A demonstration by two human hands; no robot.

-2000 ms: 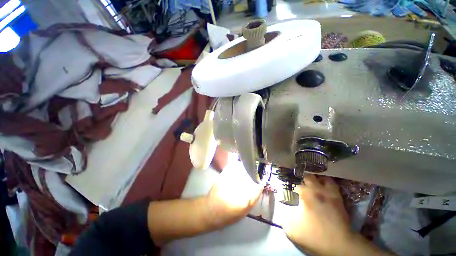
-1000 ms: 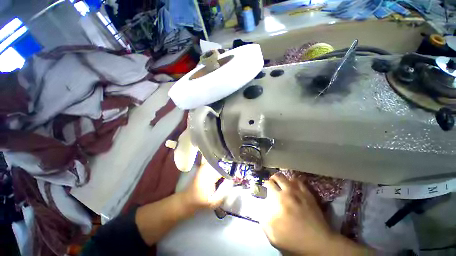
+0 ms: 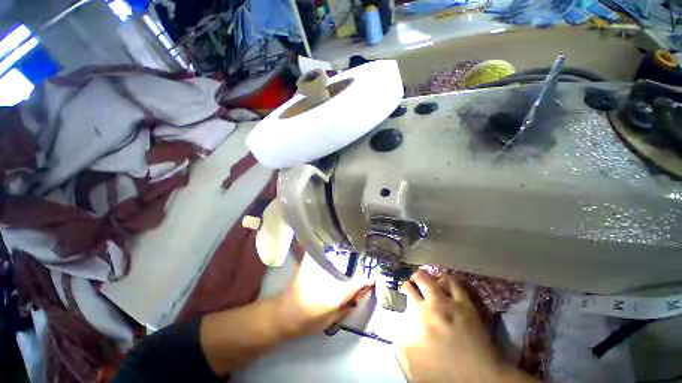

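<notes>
The pale reverse of a garment piece (image 3: pixel 288 359) lies under both my hands, with its rust-brown side (image 3: pixel 228 280) showing at the left. My left hand (image 3: pixel 318 295) is at the left of the presser foot (image 3: pixel 392 299), its fingers partly lost in glare. My right hand (image 3: pixel 441 322) lies on the fabric at the right of the foot, fingers bent. A thin dark bar (image 3: pixel 363 333) lies between my hands. The sewing machine head (image 3: pixel 478 202) covers the needle area from above. Speckled maroon fabric (image 3: pixel 493 290) shows beyond my right hand.
A white tape roll (image 3: pixel 336 123) sits on the machine. A small cream lamp (image 3: pixel 274 238) hangs left of the head. A heap of brown and grey pieces (image 3: pixel 112 142) is at left. Size labels (image 3: pixel 636 306) and a dark strip (image 3: pixel 621 338) lie at right. A blue thread cone (image 3: pixel 372 24) stands behind.
The view has shifted, so the machine appears further left than two seconds ago. My left fingers have moved slightly closer to the front of the presser foot. My right hand stays beside it.
</notes>
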